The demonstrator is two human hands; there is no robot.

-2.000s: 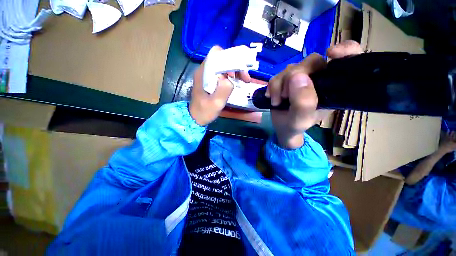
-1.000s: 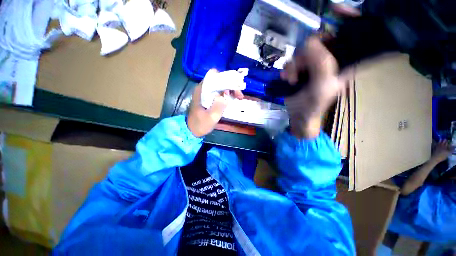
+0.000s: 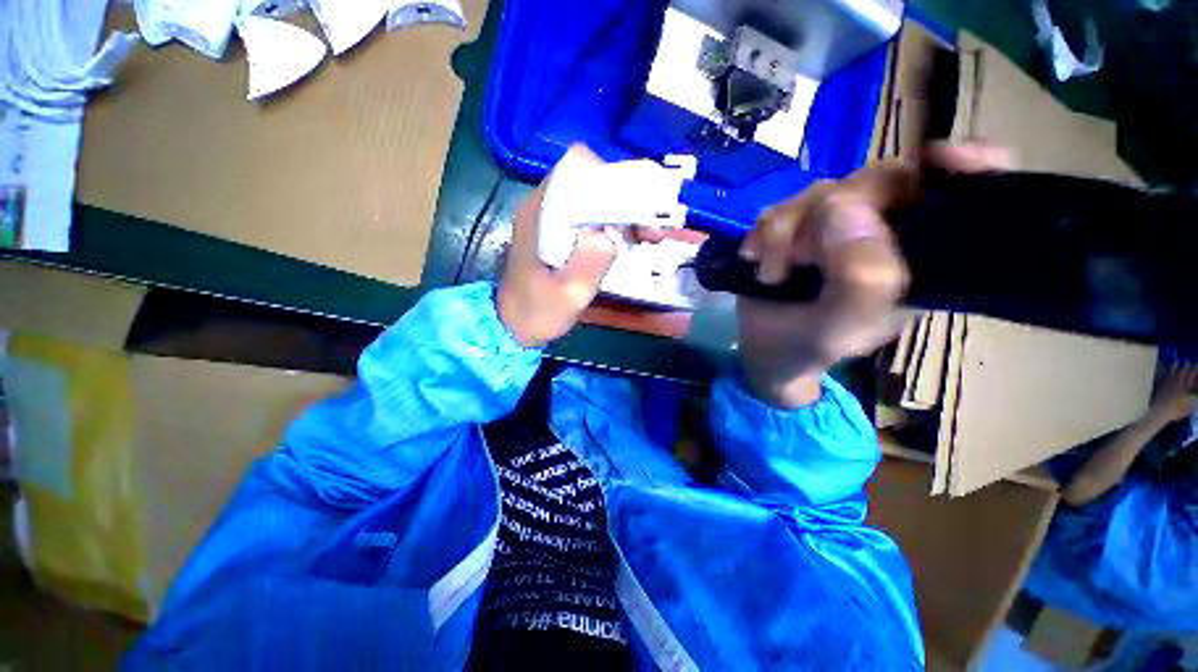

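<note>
My left hand (image 3: 541, 292) holds a white plastic housing (image 3: 607, 197) over the bench edge. My right hand (image 3: 841, 269) is shut on a thick black electric screwdriver (image 3: 1051, 250), held roughly level, its narrow end pointing left towards the housing. The tip lies close to the housing's lower right side; whether it touches cannot be told. Below the housing is a white fixture (image 3: 650, 278) on a reddish-brown base plate (image 3: 637, 319), partly hidden by my left hand.
A blue tray (image 3: 558, 79) holds a metal screw feeder (image 3: 755, 79). White pointed shells (image 3: 283, 55) lie on a cardboard sheet (image 3: 263, 158). Curved white strips (image 3: 53, 53) are at far left. Stacked cardboard (image 3: 1031, 394) stands at right. Another person's arm (image 3: 1117, 446) shows at far right.
A second ago the screwdriver and my right hand were blurred and raised near the feeder. Now the screwdriver is level, its tip towards the housing. My left hand still holds the housing.
</note>
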